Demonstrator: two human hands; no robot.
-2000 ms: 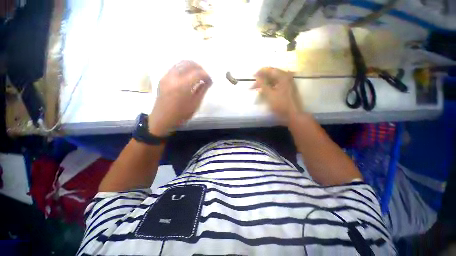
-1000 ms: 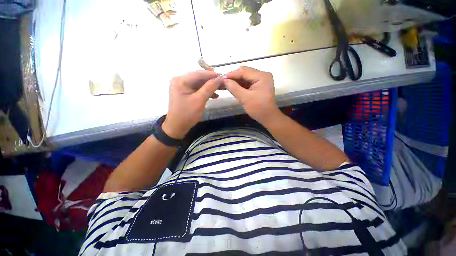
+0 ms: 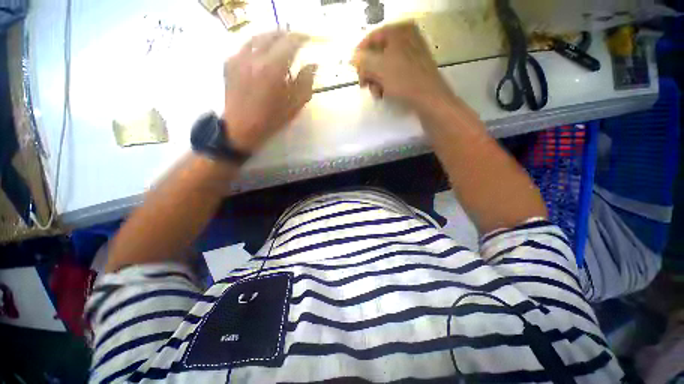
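Observation:
My left hand (image 3: 268,86) is over the bed's near left corner, fingers bent and blurred, a dark watch on the wrist. My right hand (image 3: 397,64) is to its right, over the bed plate (image 3: 469,37), fingers curled. The hands are apart, with a bright glare between them. Whether either holds a small piece cannot be told. A single beige piece (image 3: 141,129) lies flat on the white table, left of my left hand. A pile of beige and brown pieces (image 3: 227,13) is at the top edge. Dark metal parts (image 3: 373,10) of the machine show above my right hand.
Black-handled shears (image 3: 519,75) lie right of my right hand, with smaller dark snips (image 3: 576,52) beyond. A pale cord (image 3: 66,112) runs along the table's left side. Blue plastic baskets (image 3: 559,169) stand below right. The table's front edge (image 3: 337,161) crosses below my hands.
My hands were together at the fingertips near the front edge. They have since parted and moved up and away from me, over the bed. The view has shifted slightly.

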